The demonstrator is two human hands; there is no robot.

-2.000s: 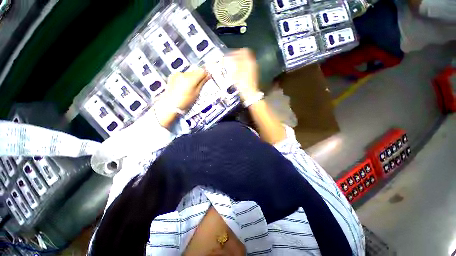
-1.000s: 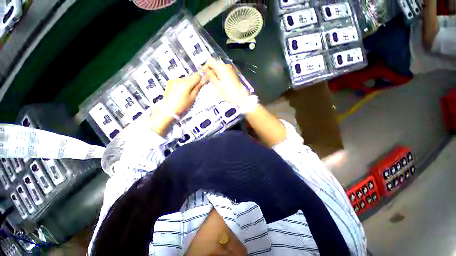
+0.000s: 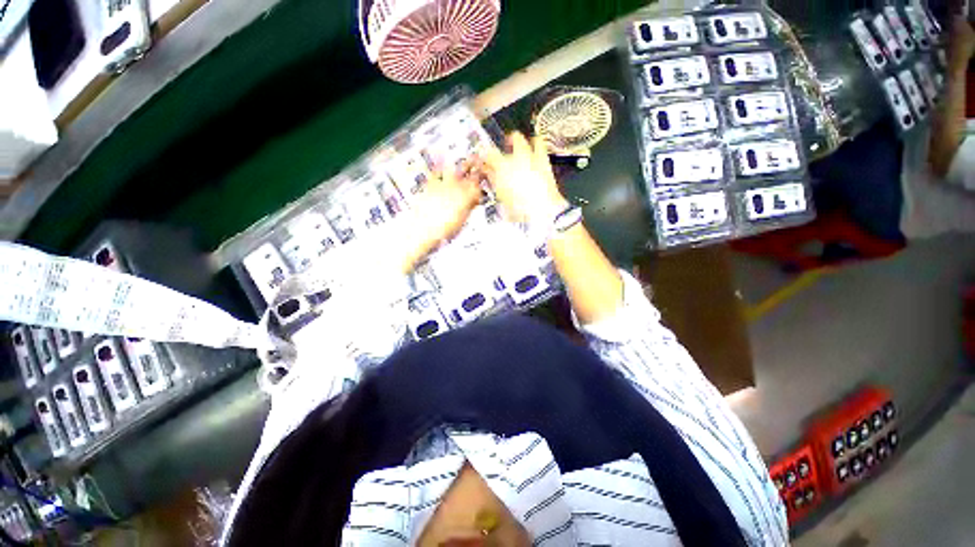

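Note:
A clear blister tray [image 3: 237, 248] lies in front of me with white oblong devices [image 3: 474, 303] in two rows. My left hand [image 3: 447, 203] and my right hand [image 3: 522, 176] meet over the tray's upper right part, fingertips close together. The glare and blur hide whether a small piece is between the fingertips. A printed label strip [image 3: 118, 303] runs from the left edge to a white ring-like roll core [image 3: 274, 358] beside my left sleeve.
A cream fan [image 3: 573, 120] lies right of the tray, a pink fan [image 3: 436, 41] behind it. Filled trays stand at left [image 3: 176, 361] and right [image 3: 718, 139]. A brown carton [image 3: 697, 315] and red crates [image 3: 855, 436] are lower right. Part of another person [image 3: 955, 107] shows at the right edge.
The view has shifted, so the bench things sit lower and further right, and more of the pink fan shows. My hands have moved towards the tray's upper right and remain close together.

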